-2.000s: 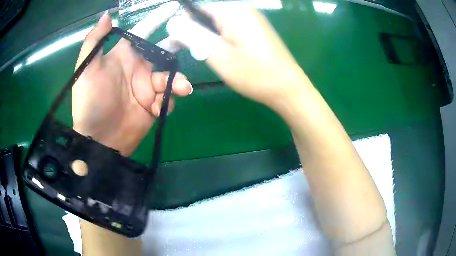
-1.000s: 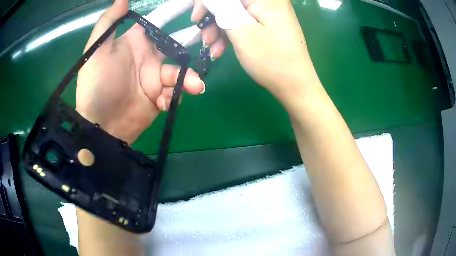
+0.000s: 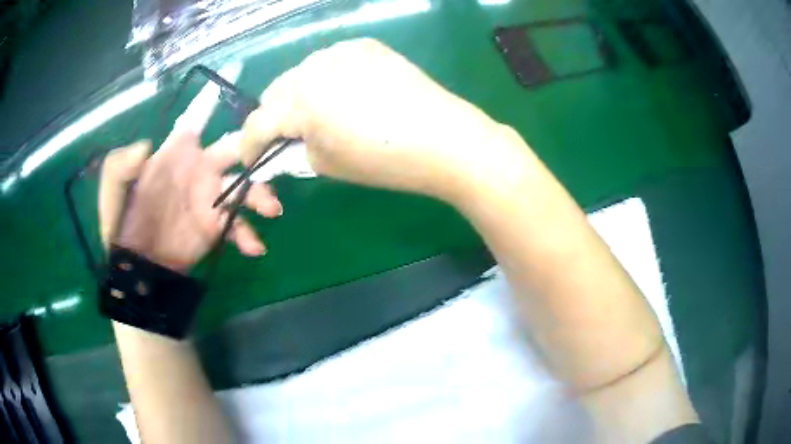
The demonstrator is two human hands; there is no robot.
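My left hand (image 3: pixel 173 195) is palm up with a black phone middle frame (image 3: pixel 149 295) across it. The frame's solid end lies over my wrist and its thin rails run up toward the fingers. My right hand (image 3: pixel 347 117) is at the frame's top corner and covers part of it. A slim dark tool (image 3: pixel 254 173) sticks out below its fingers, crossing a rail; whether its tip touches is unclear. White finger cots show on both hands. My right fingertips are hidden.
Another thin black outline (image 3: pixel 76 221) shows left of my left hand. Spare frames (image 3: pixel 568 50) lie on the green surface at upper right. Shiny clear plastic (image 3: pixel 178 30) is at the far side, a white sheet (image 3: pixel 382 373) near me, a ribbed black block (image 3: pixel 24 381) at lower left.
My right hand has moved left and down to the frame's top corner. The held frame looks smaller and lower. The small dark piece seen by my right fingers no longer shows; the slim tool does.
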